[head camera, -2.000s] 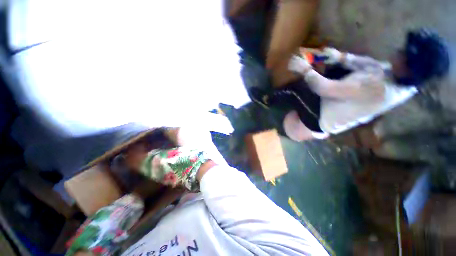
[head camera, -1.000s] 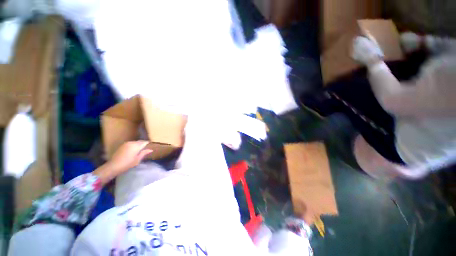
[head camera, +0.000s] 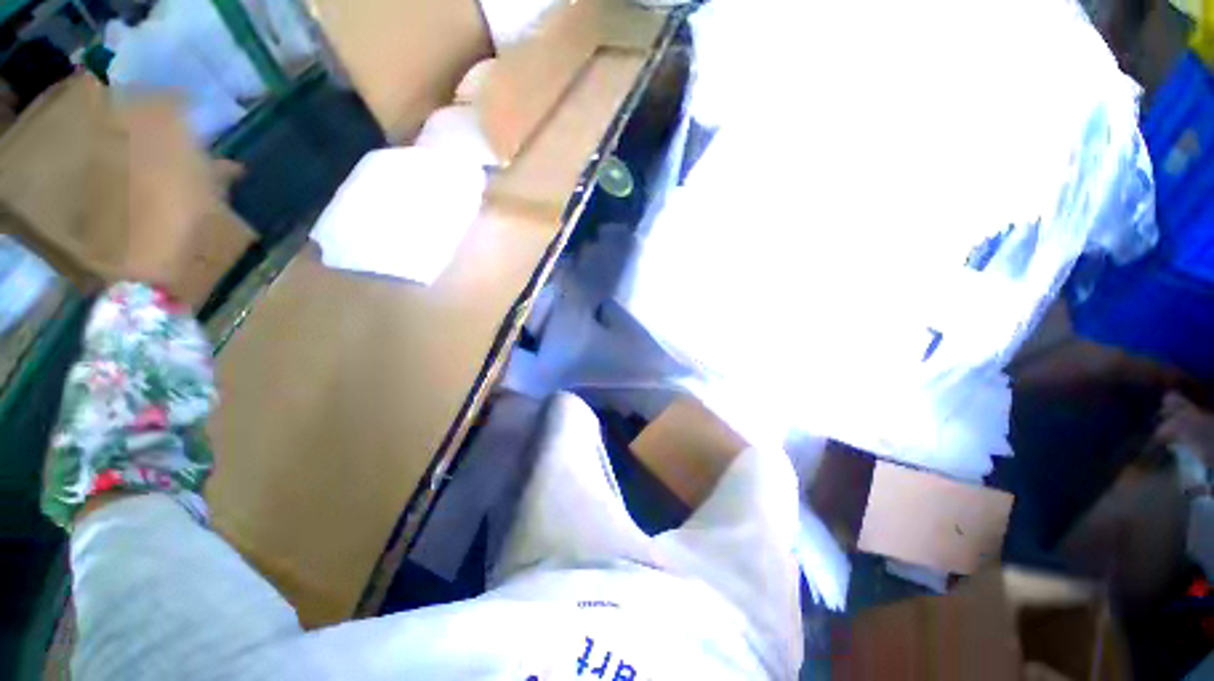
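My left hand (head camera: 173, 186), blurred, is stretched out to the upper left, with a floral sleeve cover behind it. It is at a brown open carton (head camera: 60, 180) and appears to hold its near side; the fingers are mostly indistinct. My right hand is not in view. A brown carton or panel (head camera: 686, 446) shows between my knees, partly hidden by my legs.
A cardboard-covered bench (head camera: 333, 386) runs diagonally at left, with white foam pieces (head camera: 406, 213) on it. A glaring white foam stack (head camera: 879, 200) stands ahead. Brown cartons (head camera: 932, 516) lie at lower right. Blue crates (head camera: 1158, 253) and part of a person show at far right.
The view has swung left, over the bench. My left hand has moved from the carton at my knees to a carton at the upper left. My right hand has left the view.
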